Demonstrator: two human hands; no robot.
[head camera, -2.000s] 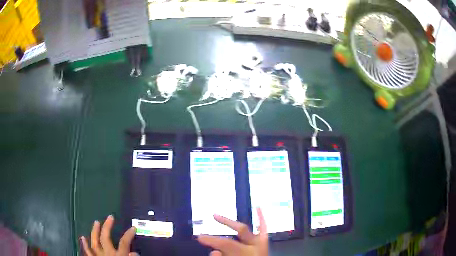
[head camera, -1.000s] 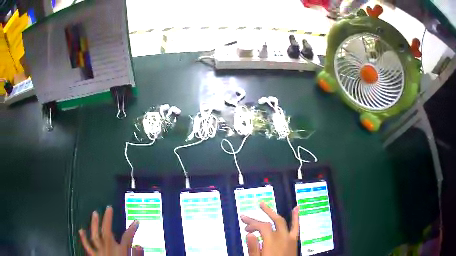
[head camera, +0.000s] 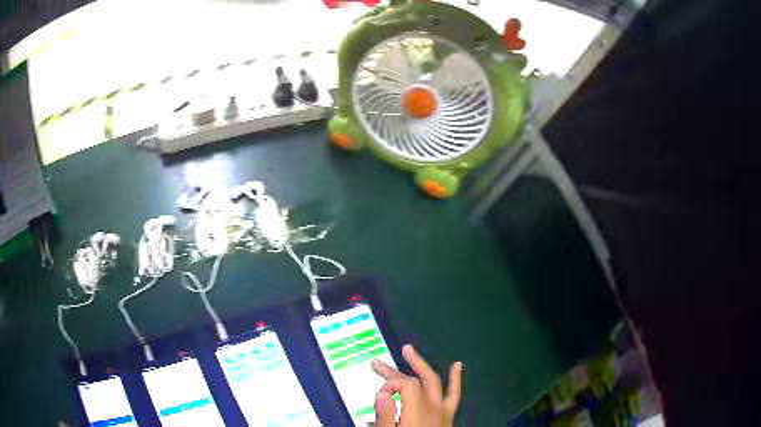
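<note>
Several smartphones lie side by side in dark recesses of the phone tray (head camera: 374, 304). The rightmost smartphone (head camera: 349, 342) shows green and blue bars; the smartphone beside it (head camera: 259, 371) shows pale blue bars. The two left smartphones show white screens with a blue bar and are cut off below. A white plug with a cord sits in each phone's top edge, leading to bundled earphones (head camera: 271, 223) behind. My right hand (head camera: 417, 392) is over the rightmost phone's lower right part, fingers apart, holding nothing. Of my left hand, at most a tiny fingertip shows at the bottom left edge.
A green cartoon fan (head camera: 420, 102) stands behind on the right. A white power strip (head camera: 242, 123) with black plugs lies along the back of the green mat (head camera: 417, 258). A sheet on a green-edged board (head camera: 18, 158), with a binder clip, is at the far left. A dark area fills the right side.
The view has swung right, so phones and fan sit further left. My right hand has moved from the third phone to the rightmost one. My left hand has nearly left the picture. The left screens have changed.
</note>
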